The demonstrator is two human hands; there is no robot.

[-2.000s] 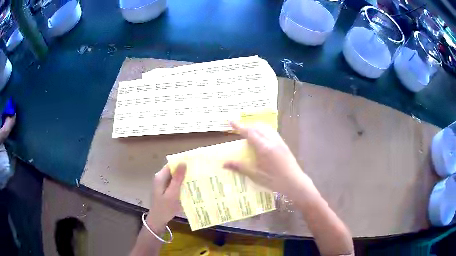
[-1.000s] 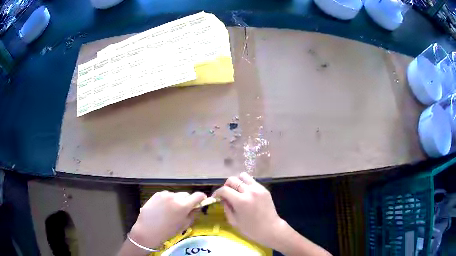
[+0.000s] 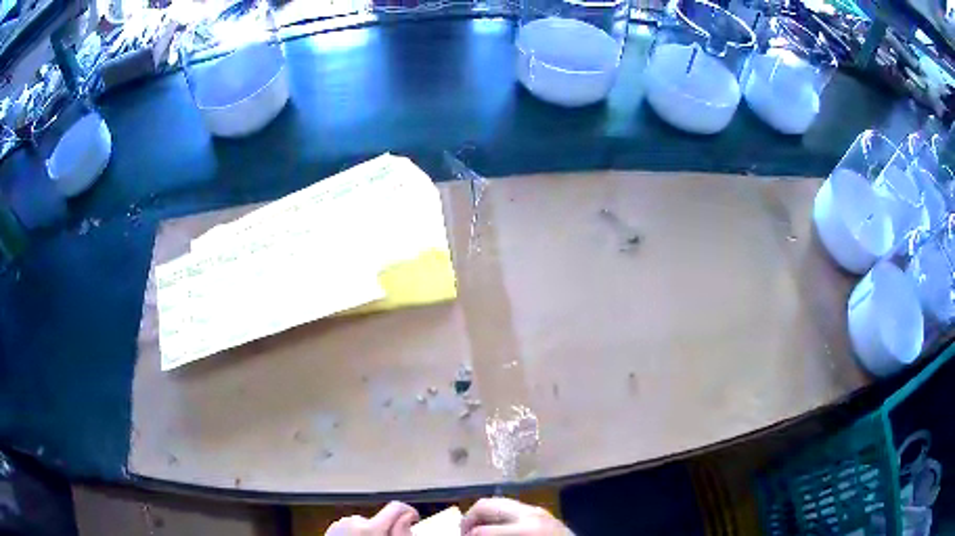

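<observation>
My left hand and my right hand are at the bottom edge, mostly cut off. A small pale yellowish piece of sheet shows between them, with the fingers of both hands on it; the rest is below the picture. The stack of label sheets lies fanned on the left part of the cardboard mat, with a plain yellow corner at its right. Print on the stack looks faint and washed out.
Clear-and-white containers stand on the dark green belt beyond the mat. More containers cluster at the right edge. A green crate is low at right. Small scraps lie on the mat near its front edge.
The sheet in my hands was broad and open, then folded small below the mat's edge. My hands are now lower in the picture. The view has tilted up, showing more belt and containers.
</observation>
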